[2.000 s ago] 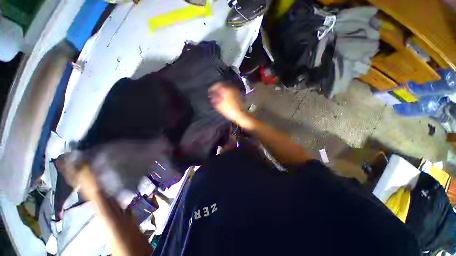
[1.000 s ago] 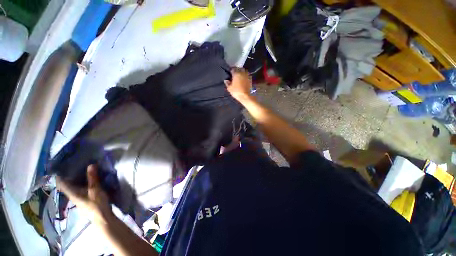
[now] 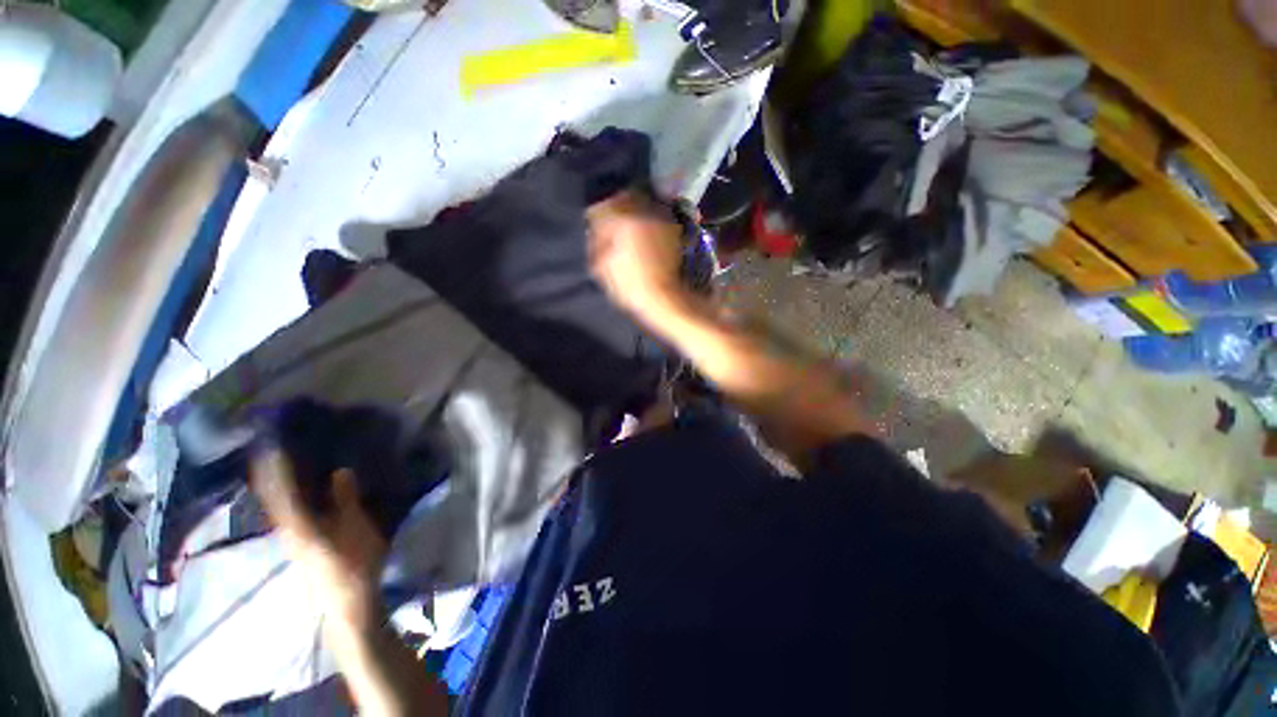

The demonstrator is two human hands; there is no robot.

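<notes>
A partly sewn garment lies across the white table, its black part (image 3: 518, 273) at the centre and its grey part (image 3: 378, 336) towards the left. My left hand (image 3: 315, 525) is at the lower left, blurred, with dark cloth between its thumb and fingers. My right hand (image 3: 630, 252) is curled on top of the black part near its right end. It is blurred, and whether its fingers pinch the cloth is hidden.
The white table (image 3: 462, 140) carries a yellow strip (image 3: 546, 60) and a dark shoe-like item (image 3: 731, 42) at the back. A grey-black bundle with a white tie (image 3: 980, 154) stands right, beside wooden shelving (image 3: 1162, 217). White cloth (image 3: 231, 616) lies lower left.
My left hand has moved right with the dark cloth, and the grey part has shifted and folded. My right hand has moved slightly left from the garment's edge onto the black cloth.
</notes>
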